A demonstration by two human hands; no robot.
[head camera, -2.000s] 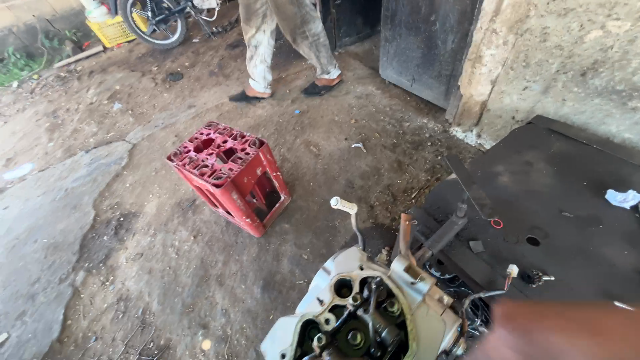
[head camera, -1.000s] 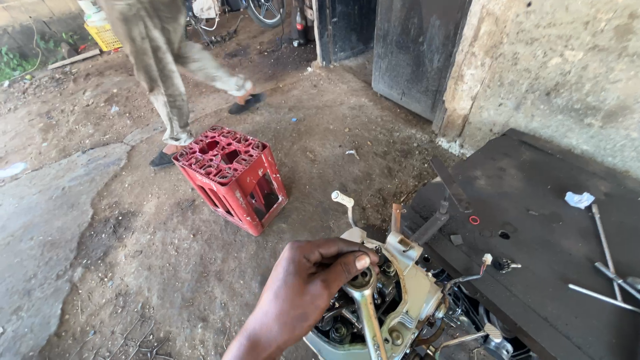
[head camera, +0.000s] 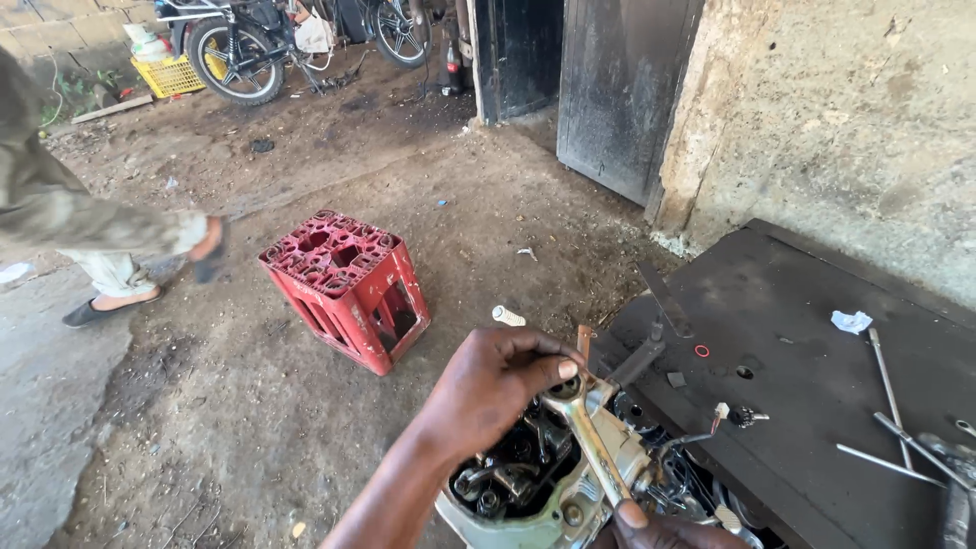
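Observation:
My left hand pinches the ring end of a metal ring wrench between thumb and fingers, over the upper rim of an open engine casing. At the bottom edge my right hand has its thumb on the lower end of the wrench shaft; its other fingers are partly cut off by the frame. Inside the casing are dark, oily metal parts. A kick lever with a pale rubber end sticks up behind my left hand.
A dark metal workbench on the right bears metal rods, a red ring and crumpled paper. A red bottle crate stands on the dirt floor. A person walks at the left; a motorcycle is parked behind.
My right hand has come into view at the wrench's lower end since one second ago. My left hand stays at the ring end. The walking person has moved left.

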